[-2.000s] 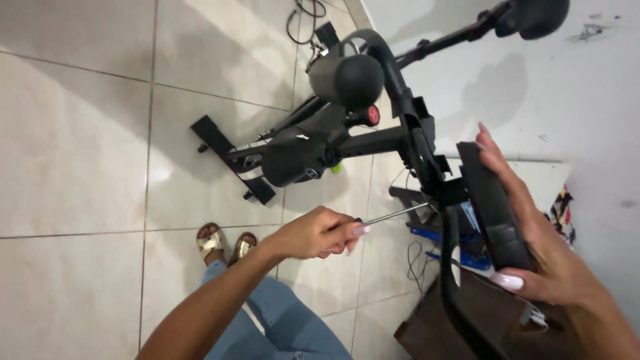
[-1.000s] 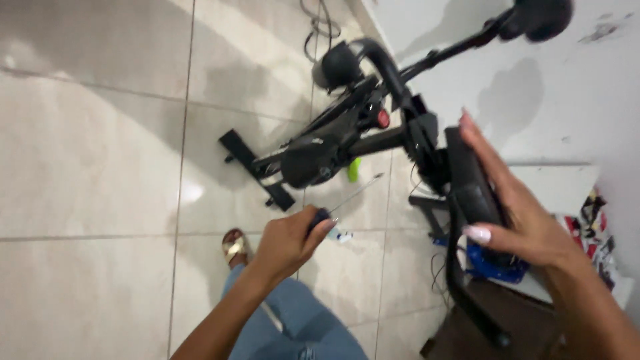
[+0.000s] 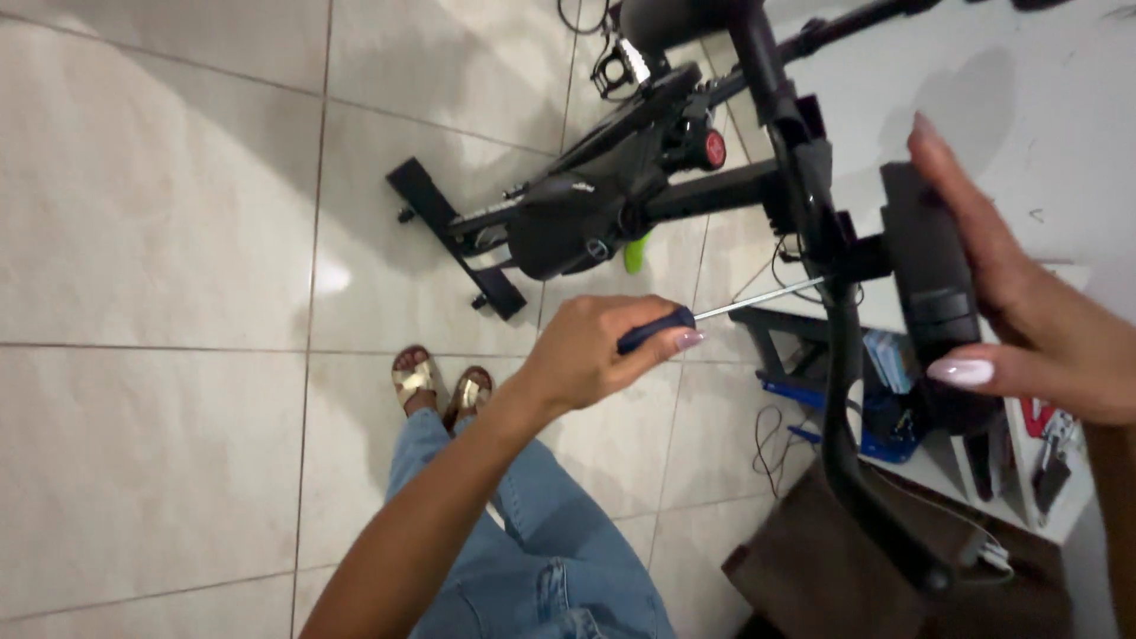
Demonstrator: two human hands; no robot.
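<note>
My left hand (image 3: 603, 351) grips a screwdriver (image 3: 655, 330) by its dark blue handle. The metal shaft points right, and its tip meets the area where the black handlebar (image 3: 839, 355) joins a short bracket; whether it sits in a screw cannot be told. With thumb and fingers spread around its right side, my right hand (image 3: 1021, 293) holds a black console-like box (image 3: 927, 240) on that bracket. These parts belong to a black exercise bike, whose frame (image 3: 568, 222) and red round knob (image 3: 714, 149) show left of the handlebar.
The bike's foot bar (image 3: 454, 238) stands on the tiled floor, with a green object (image 3: 635, 255) beside the frame. White shelving (image 3: 985, 479) holds assorted items at right. Below it is a brown piece of furniture (image 3: 843, 550). Thin cables (image 3: 774, 453) lie near the shelving, and a wall rises at upper right.
One second ago the screwdriver's tip was away from the handlebar; my left hand has since brought it back to the joint. My right hand has stayed at the box.
</note>
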